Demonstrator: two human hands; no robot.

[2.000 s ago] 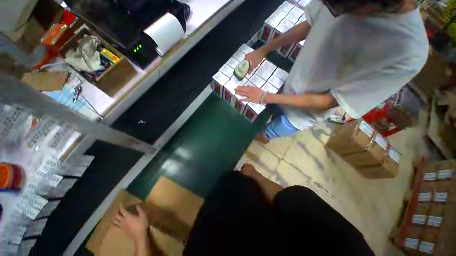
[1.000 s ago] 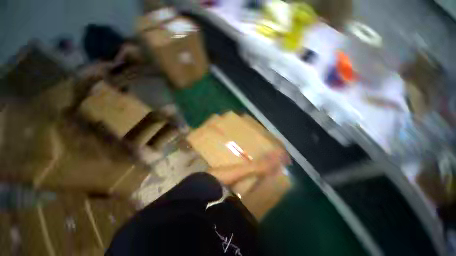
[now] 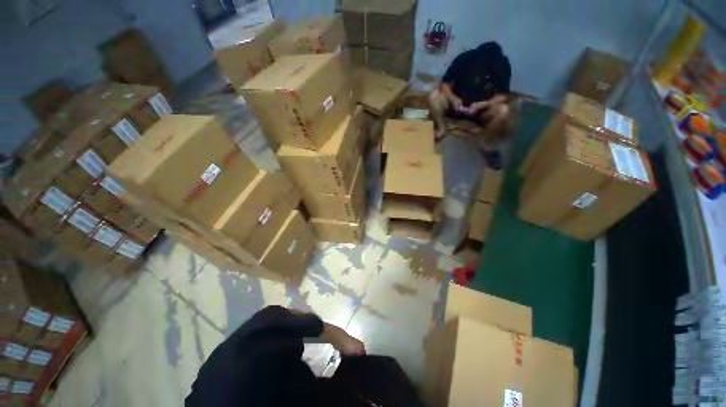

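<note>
Neither of my hands can be made out. A strip of bare skin shows between dark clothing at the bottom centre; I cannot tell which body part it is. A large brown carton (image 3: pixel 509 362) stands nearest me at the lower right, cut off by the bottom edge. It has red print and a small white label. A raised cardboard panel, perhaps a flap, shows at its far side. Two labelled brown cartons stand close together farther along the green belt (image 3: pixel 529 262); the nearer one (image 3: pixel 585 179) has a large white label on top.
Brown cartons (image 3: pixel 306 95) are stacked on the floor ahead and left. An open-fronted carton (image 3: pixel 412 179) stands in the middle. A person in dark clothing sits low by the far wall. Labelled cartons fill the left side. A shelf with orange-blue rolls (image 3: pixel 704 151) runs along the right.
My view has swung from the scanning person and equipment shelf to the stacked cartons and far wall. The hand seen on the cardboard before is no longer visible.
</note>
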